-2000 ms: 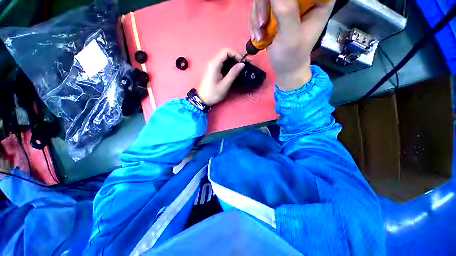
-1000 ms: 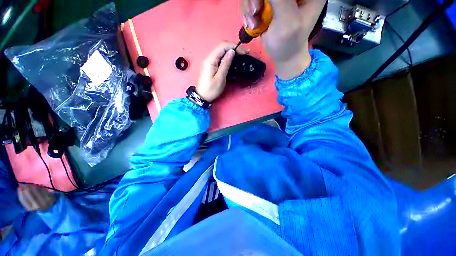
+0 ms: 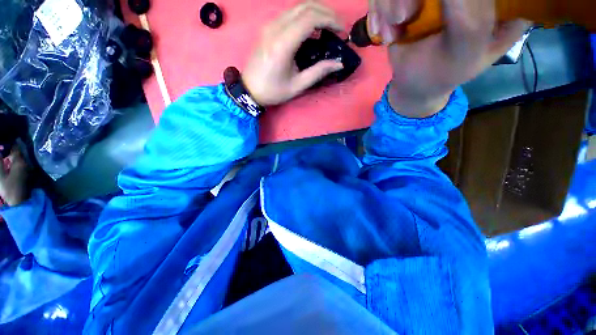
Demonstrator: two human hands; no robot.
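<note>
A black housing (image 3: 329, 57) lies on the pink-red mat (image 3: 287, 124). My left hand (image 3: 287, 55) is around its left side, with the thumb on its near face and the fingers over its far edge. My right hand (image 3: 438, 55) grips the orange electric screwdriver (image 3: 428, 23), which lies nearly level with its dark nose pointing left, close to the housing's upper right. The bit is blurred, and I cannot tell whether it touches the housing. A black ring (image 3: 211, 15) lies on the mat at the upper left.
A clear plastic bag (image 3: 59, 78) and several black parts (image 3: 131, 55) are at the mat's left. An open cardboard box (image 3: 516, 163) is low at the right. A cable loops beyond the right hand. Another person's hand (image 3: 13, 173) and blue sleeve show at the left edge.
The view has shifted, so the mat and bag sit higher. The screwdriver has swung from steep to nearly level. My left hand has opened from pinching near the bit and now wraps the housing.
</note>
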